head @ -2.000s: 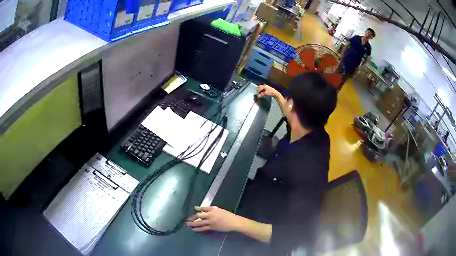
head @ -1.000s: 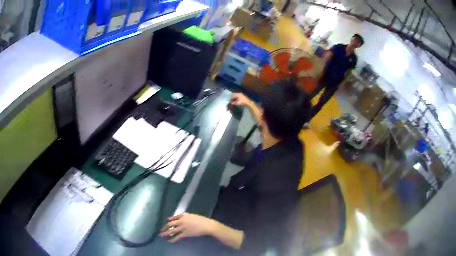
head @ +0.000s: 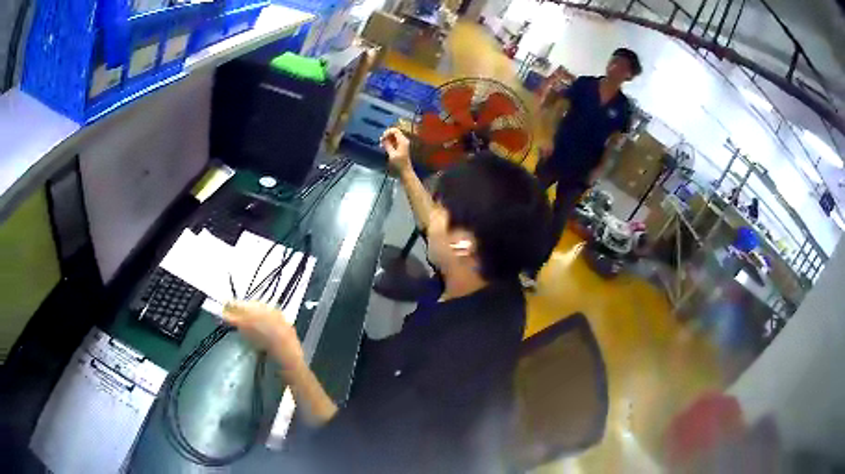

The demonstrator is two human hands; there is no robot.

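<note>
Neither of my own hands is in view. A black cable point(head: 170, 412) lies in loose loops on the green desk, its strands crossing white paper sheets point(head: 199, 261). A long steel ruler point(head: 283, 418) lies along the desk's front edge. A seated person point(head: 445, 352) in dark clothes is at the desk. That person's near hand point(head: 259, 326) is over the papers above the loops, and the other hand point(head: 396, 145) is raised beyond the far desk end. Whether either holds a cable end cannot be told.
A keyboard point(head: 170, 304) and clipboards point(head: 97, 407) lie at the left. A black computer box point(head: 269, 125) stands farther back. An orange-bladed fan point(head: 471, 127), a standing person point(head: 586, 120) and a chair point(head: 561, 393) are beyond. A blurred red shape point(head: 706, 430) is at lower right.
The view has shifted right. The seated person's near hand has left the ruler's near end for the papers; the far hand has risen off the desk. The standing person has come closer.
</note>
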